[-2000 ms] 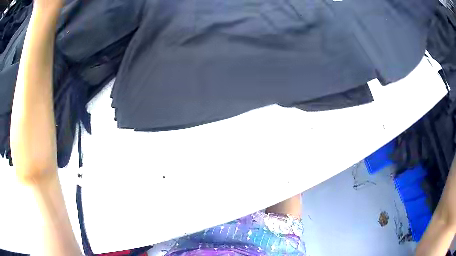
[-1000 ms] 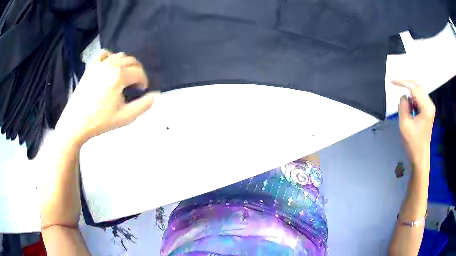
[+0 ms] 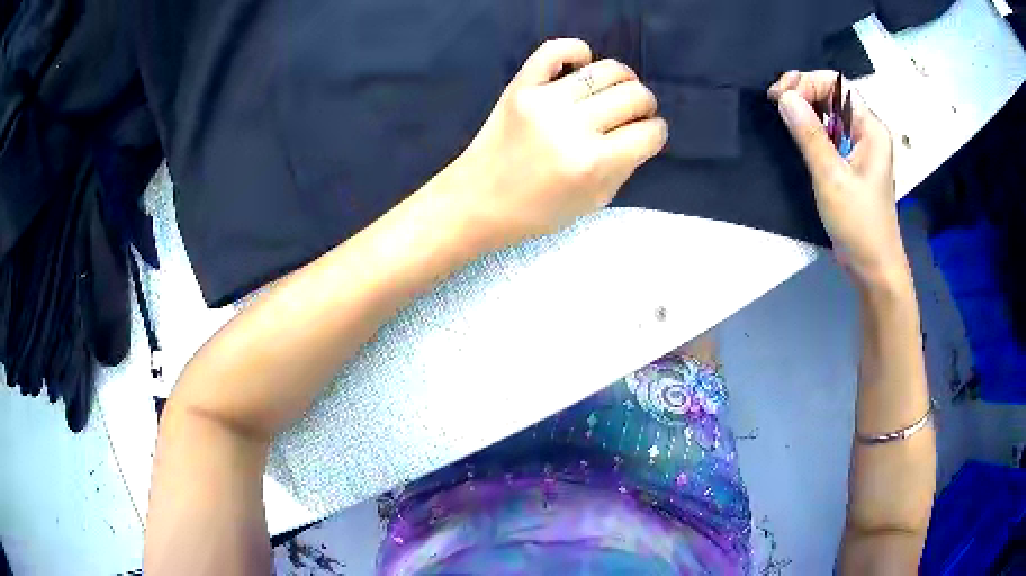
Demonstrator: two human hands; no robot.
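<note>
A black garment point(image 3: 371, 146) lies spread on the pale table point(image 3: 473, 349), its lower edge towards me. My left hand point(image 3: 574, 135) is over the middle of the garment with its fingers curled; whether it pinches the cloth cannot be told. My right hand point(image 3: 844, 158) is at the garment's right part, thumb and forefinger near each other. Small thread snips point(image 3: 839, 126) with dark pointed blades and a bluish-purple grip lie in its palm. Any thread between the fingertips is too fine to see.
A bunch of hanging black pieces point(image 3: 68, 248) is at the left. Blue crates point(image 3: 990, 315) stand on the grey floor point(image 3: 799, 371) at the right, with dark cloth above. Thread bits lie on the floor. My patterned clothing is below the table edge.
My left hand has moved right from the garment's left edge to its middle. My right hand has moved up and left onto the garment. The garment lies spread further left and lower at its left corner.
</note>
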